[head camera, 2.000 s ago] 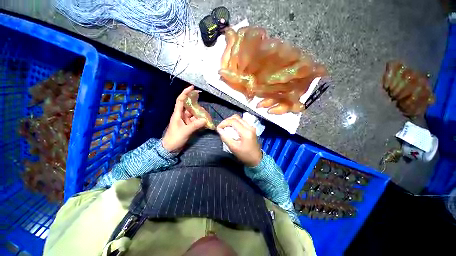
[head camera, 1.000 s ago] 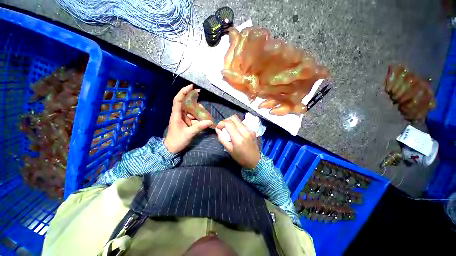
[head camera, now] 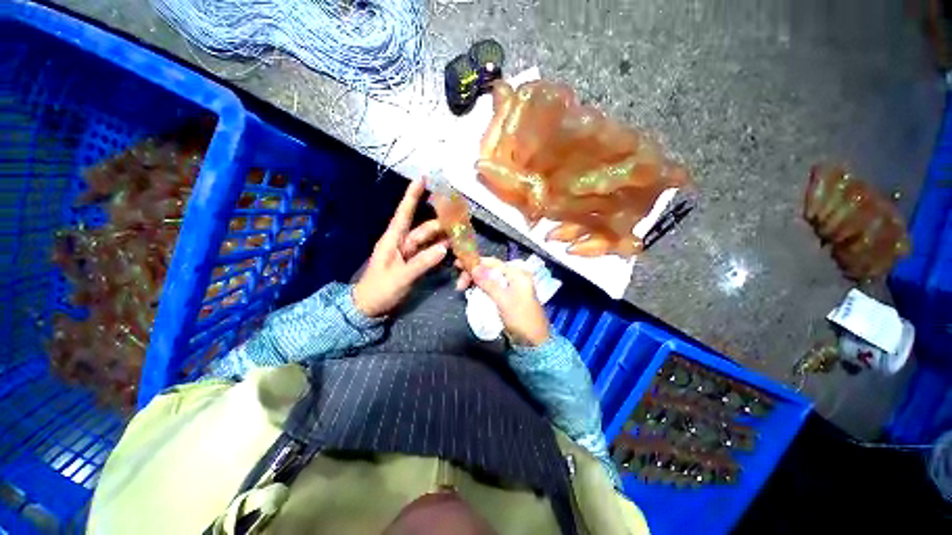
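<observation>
An amber finger-shaped piece (head camera: 457, 227) stands tilted between my hands over my lap, its lower end pinched in the fingertips of my right hand (head camera: 508, 300). A small white wad (head camera: 484, 313) is also in or beside my right hand. My left hand (head camera: 401, 261) is beside the piece, fingers apart; a fingertip is close to the piece, but I cannot tell if it touches. A glossy pile of amber pieces (head camera: 585, 167) lies on a white sheet (head camera: 612, 274) on the bench ahead.
A large blue crate (head camera: 193, 261) with amber pieces is at the left. A small blue crate (head camera: 772, 392) with dark rows is lower right. A twine hank (head camera: 313, 31), two dark lumps (head camera: 472, 75), thin black snips (head camera: 666, 222), an amber bunch (head camera: 856, 222) and a white tub (head camera: 882, 345) lie on the bench.
My left fingers have opened off the amber piece and spread. The piece now stands more upright in my right fingertips. The bench things sit slightly lower in view.
</observation>
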